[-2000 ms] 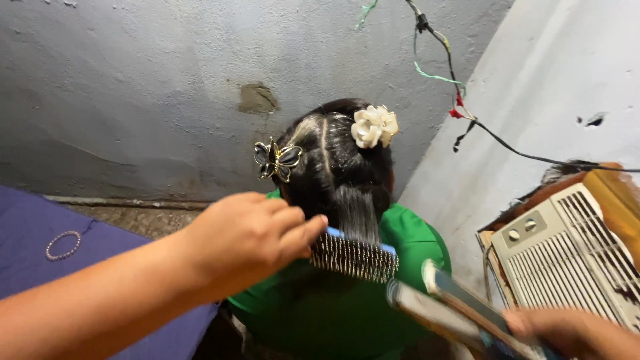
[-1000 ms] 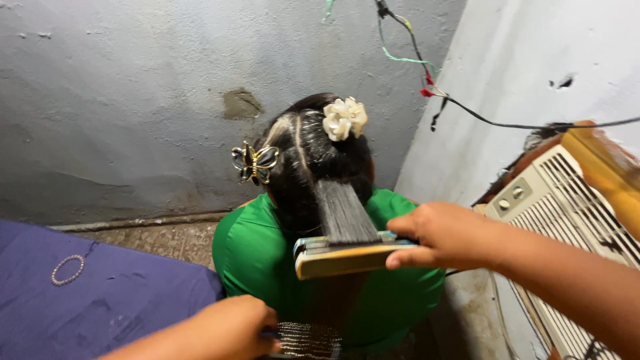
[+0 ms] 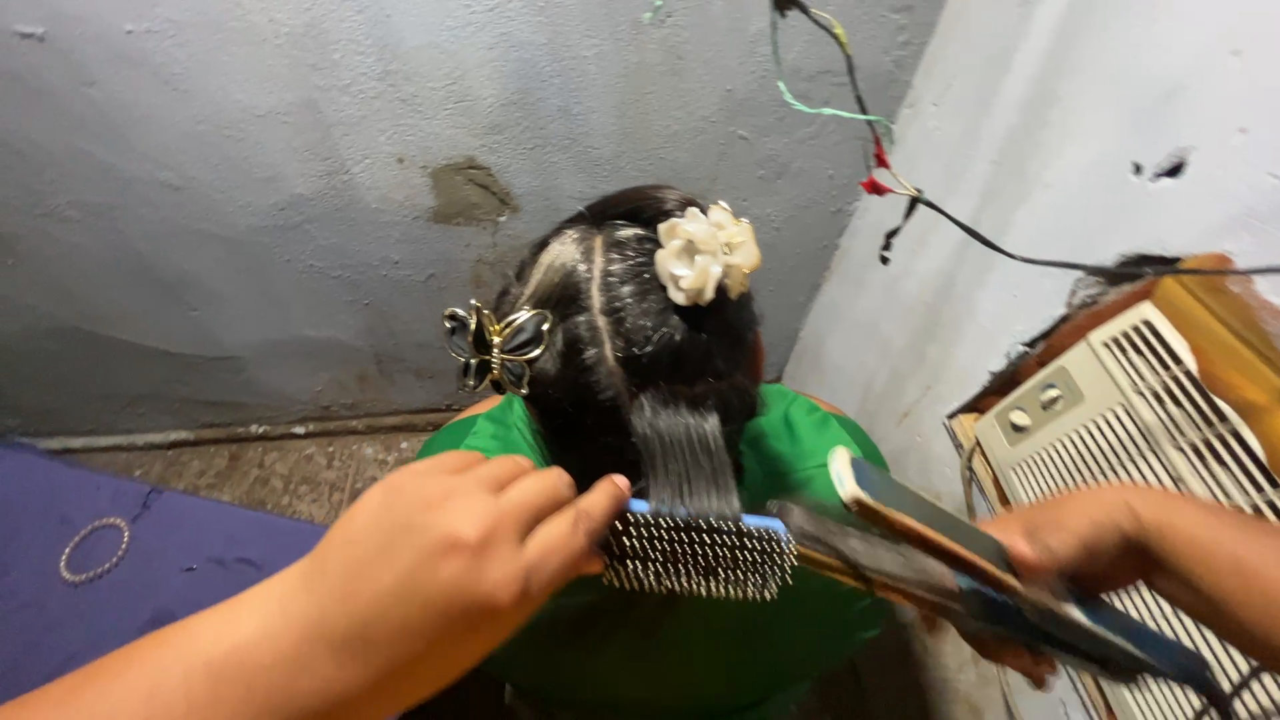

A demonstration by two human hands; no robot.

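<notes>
My left hand (image 3: 490, 535) grips a blue-edged hairbrush (image 3: 700, 555) with rows of bristles, its edge against a flat strand of dark hair (image 3: 685, 455). That strand hangs at the back of the head of a seated person in a green top (image 3: 815, 440). To the right, my right hand (image 3: 1060, 560) holds a hair straightener (image 3: 930, 540), its two plates apart and no hair between them. A black and gold butterfly clip (image 3: 496, 345) sits on the head's left side, a cream flower clip (image 3: 705, 252) on its upper right. A parting runs down between them.
A grey wall (image 3: 250, 200) stands ahead. A window air conditioner (image 3: 1130, 400) is set into the right wall, and a spliced black cable (image 3: 1010, 250) hangs above it. On a purple surface (image 3: 60, 600) at the left lies a beaded bracelet (image 3: 95, 550).
One second ago the straightener was closed on the strand and the brush was low at the bottom edge. Now the brush is up at the strand, and the straightener is off it to the right, opened.
</notes>
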